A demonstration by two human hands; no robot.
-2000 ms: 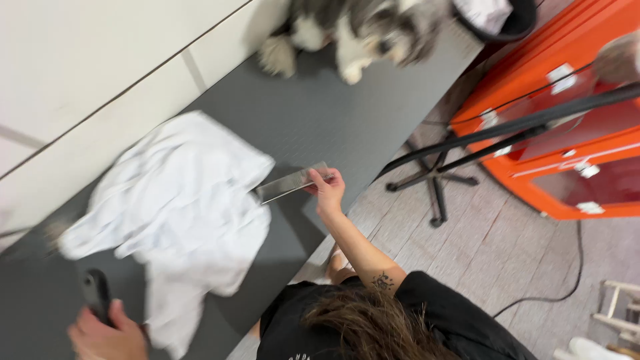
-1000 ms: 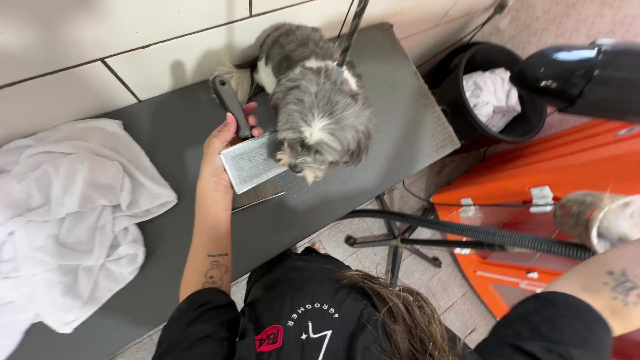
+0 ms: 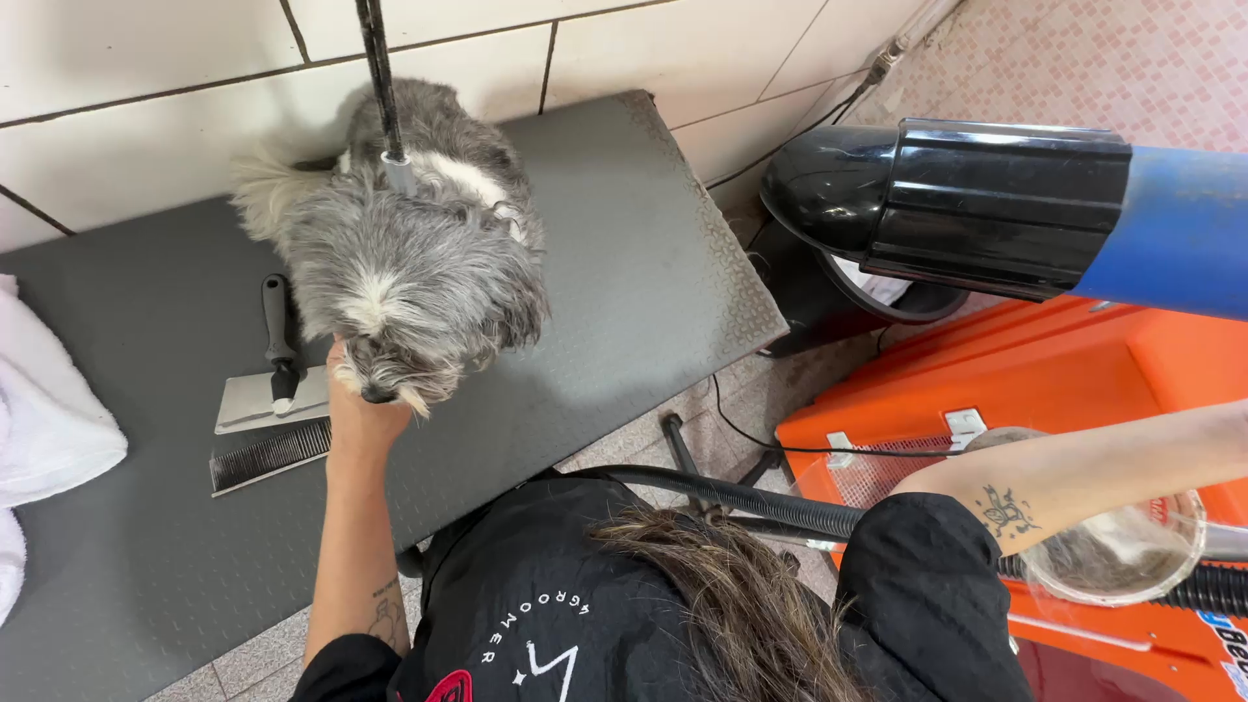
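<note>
A grey and white dog point(image 3: 419, 263) is on the grey grooming table point(image 3: 614, 283), its head low and facing me. My left hand point(image 3: 366, 419) holds the dog's chin from below, with the fingers mostly hidden by fur. Just left of that hand, a slicker brush point(image 3: 278, 327) with a dark handle lies bristles down, and a metal comb point(image 3: 273, 456) lies beside its head. A dark grooming tether point(image 3: 380, 88) with a pale slider runs down to the dog's neck. My right forearm reaches past the right edge, so the right hand is out of view.
A blue and black dryer nozzle point(image 3: 994, 205) juts in from the right, above a black bin point(image 3: 809, 292) with white cloth inside. White towels point(image 3: 49, 419) lie at the table's left. An orange plastic unit point(image 3: 1072, 361) and a ribbed black hose point(image 3: 741, 499) are at the right.
The slicker brush, held in my left hand a second ago, now lies on the table. That hand is now at the dog's chin. The comb, in my right hand two seconds ago, lies on the table.
</note>
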